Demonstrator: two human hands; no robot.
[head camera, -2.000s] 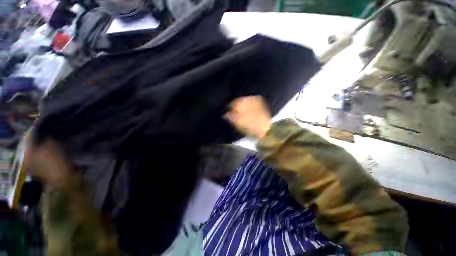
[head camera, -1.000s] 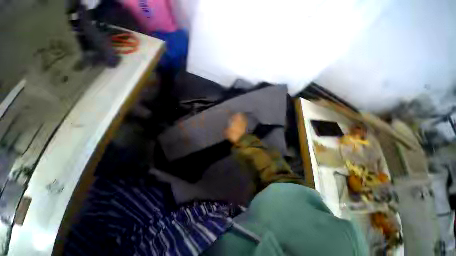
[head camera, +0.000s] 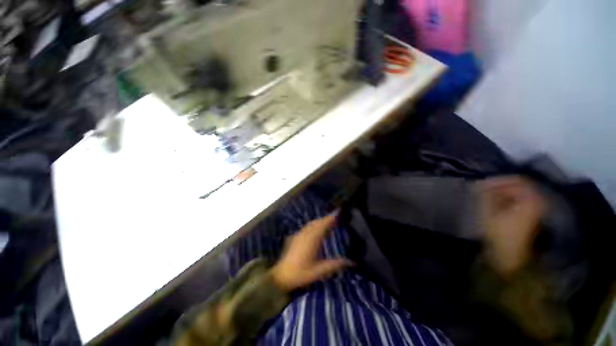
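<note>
Dark garment pieces (head camera: 412, 250) lie over the right side of my lap and to the right of it, with a flat grey piece (head camera: 419, 203) on top. My right hand (head camera: 510, 213) is at the right end of the grey piece, strongly blurred; whether its fingers grip the cloth cannot be told. My left hand (head camera: 307, 257) is over my striped apron (head camera: 338, 311), thumb and fingers apart, its fingertips close to the left edge of the dark cloth. No cloth shows in it.
The cream sewing machine (head camera: 270, 61) stands on the white table (head camera: 155, 216), whose front edge runs diagonally beside my lap. Dark cloth piles (head camera: 27, 203) lie left of the table. A pink item (head camera: 439, 23) and a blue item (head camera: 449, 74) are beyond its right end.
The black garment seen on the table two seconds ago is off it. The view swung right, then partly back left. My left hand has come into view; my right hand stays at the grey piece.
</note>
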